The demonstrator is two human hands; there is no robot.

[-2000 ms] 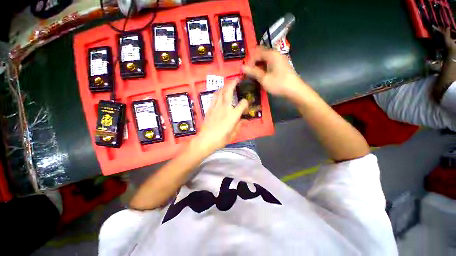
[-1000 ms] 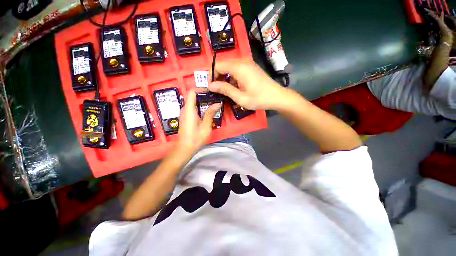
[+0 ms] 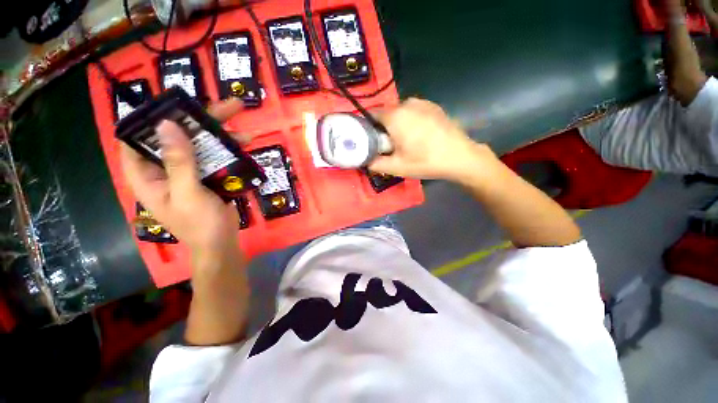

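My left hand [image 3: 185, 189] holds a black electronic unit [image 3: 224, 167], tilted, white label and gold dot facing up, raised over the left part of the tray. My right hand [image 3: 429, 142] grips a handheld barcode scanner [image 3: 346, 140], its pale rounded head over the tray's lower right pockets, with light on the tray beside it. The red-orange tray [image 3: 319, 206] holds labelled black units in its back row, such as one at the back right [image 3: 345, 43]. In the front row one unit [image 3: 275, 183] shows clearly; others are partly hidden by my hands and the scanner.
Black cables [image 3: 313, 47] loop over the tray's back edge. The dark green bench [image 3: 504, 63] extends to the right. Another person's arms [image 3: 685, 75] are at a second red tray [image 3: 649, 16] at the far right. Clear plastic film [image 3: 59, 264] lies along the left bench edge.
The scanner, earlier lying right of the tray, is now in my right hand over it. My left hand has moved left and lifted a unit from the tray.
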